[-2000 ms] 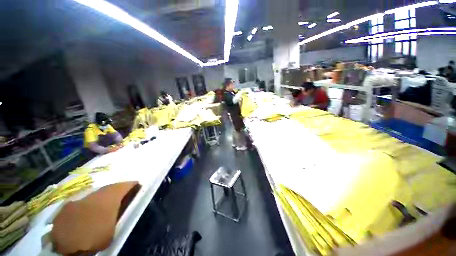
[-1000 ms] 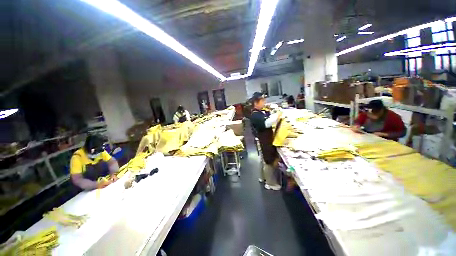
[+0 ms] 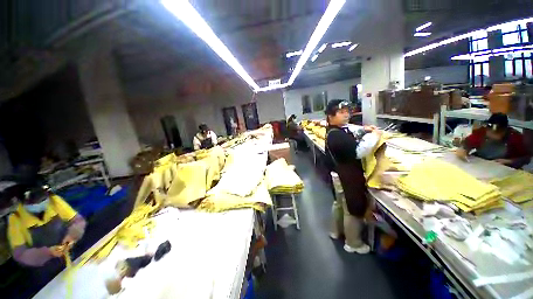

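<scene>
Neither of my hands is in view. On the right table, a fanned stack of yellow panels (image 3: 447, 182) lies flat, with crumpled white scraps (image 3: 494, 236) nearer me. On the left table, yellow bag pieces (image 3: 190, 180) are heaped towards the back, and a bundle of yellow strips (image 3: 125, 230) lies at the left side. Small dark crumpled items (image 3: 140, 264) lie on the white surface near me. Another yellow stack (image 3: 283, 176) rests on a stool beside the aisle.
A dark-floored aisle (image 3: 298, 251) runs between the tables. A person in a dark apron (image 3: 346, 175) stands at the right table, holding a yellow piece. Seated workers are at far left (image 3: 44, 228) and far right (image 3: 497, 143). Shelves with boxes (image 3: 409, 104) stand behind.
The view has moved forward along the aisle. The aproned person is nearer and larger. The near stool and the brown sheet seen earlier have left the picture.
</scene>
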